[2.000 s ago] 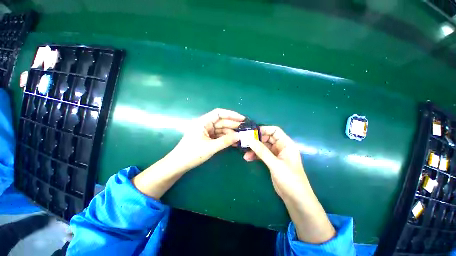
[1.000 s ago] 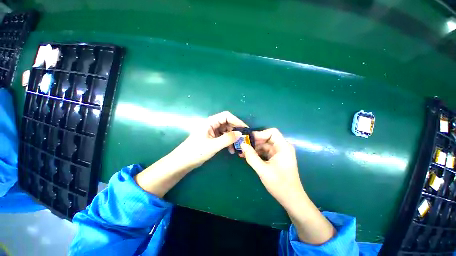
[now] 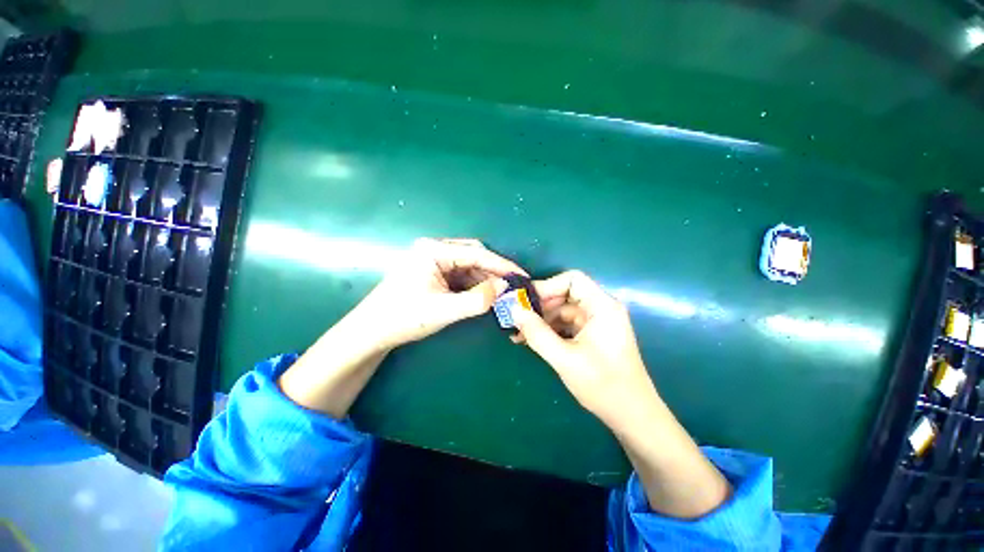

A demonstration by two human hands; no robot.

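Observation:
A small black housing (image 3: 524, 286) is held between both hands above the green bench. A small white rectangle with an orange-yellow edge (image 3: 509, 309) lies against it and faces me. My left hand (image 3: 423, 293) grips the housing from the left, thumb at the top of the white piece. My right hand (image 3: 588, 336) grips from the right, thumb on the white piece's right side. The fingers hide most of the housing, so I cannot tell how the white piece sits in it.
A large black tray (image 3: 135, 283) lies left, with pale pieces (image 3: 98, 127) in its top pockets. A blue-edged unit (image 3: 787, 254) lies on the green bench (image 3: 453, 399) at right. A right tray (image 3: 887, 431) holds white-and-orange parts. Another person's blue sleeve (image 3: 15, 323) shows far left.
Both hands have shifted slightly left with the housing. The white rectangle has tilted, and bluish markings now show on it. The view has shifted slightly.

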